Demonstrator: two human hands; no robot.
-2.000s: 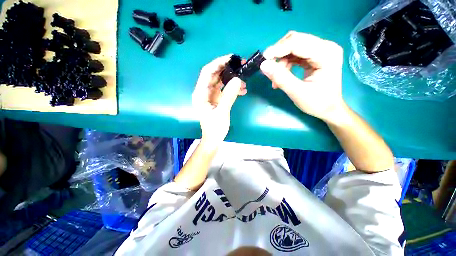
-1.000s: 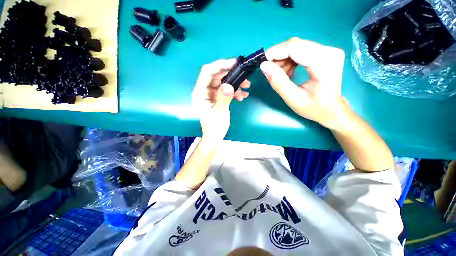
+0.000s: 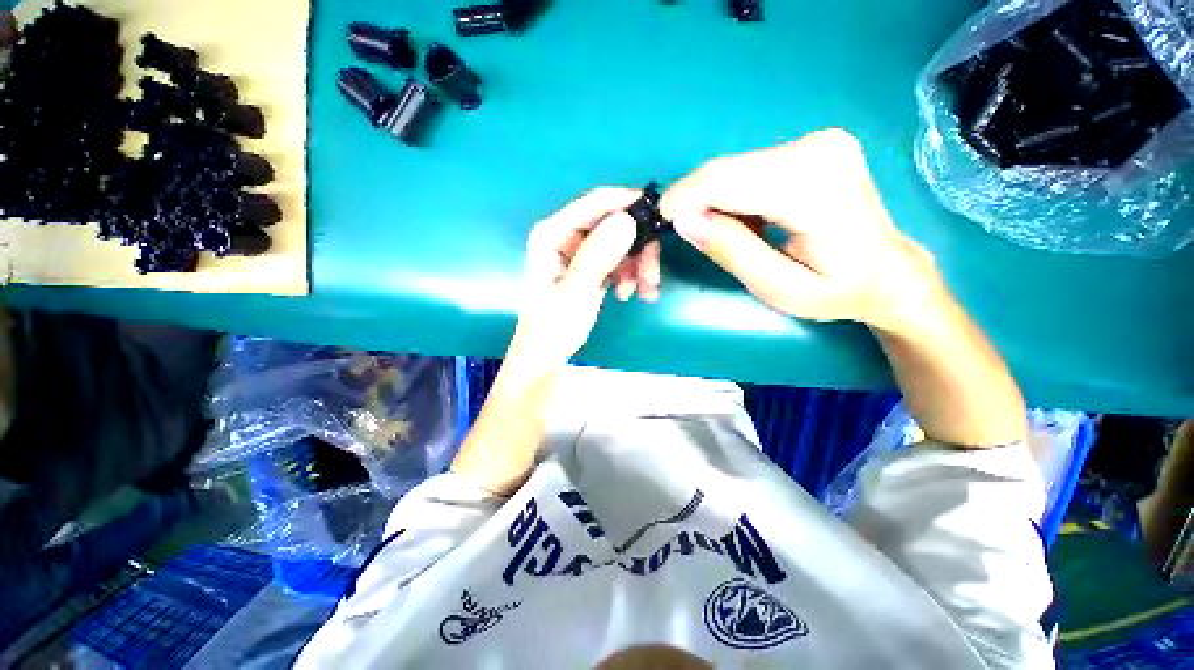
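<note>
A small black plastic part (image 3: 647, 219) is held above the green bench near its front edge. My left hand (image 3: 583, 262) grips it between thumb and fingers from the left. My right hand (image 3: 799, 229) has its thumb and forefinger pinched at the part's right side, touching it. The fingers hide much of the part, and whether it is one piece or joined pieces cannot be told. Several shiny black sleeves (image 3: 410, 110) lie loose on the bench at the upper left of my hands.
Black body parts (image 3: 170, 170) are piled on a tan board (image 3: 282, 255) at left. An open clear bag (image 3: 1008, 216) of black pieces stands at right. Film hangs over a blue crate (image 3: 314, 576) below the bench. Another person's dark-clothed legs (image 3: 105, 406) show at left.
Both hands have come closer together and slightly lower. The long black piece that showed between them has turned and is now mostly hidden by the fingers.
</note>
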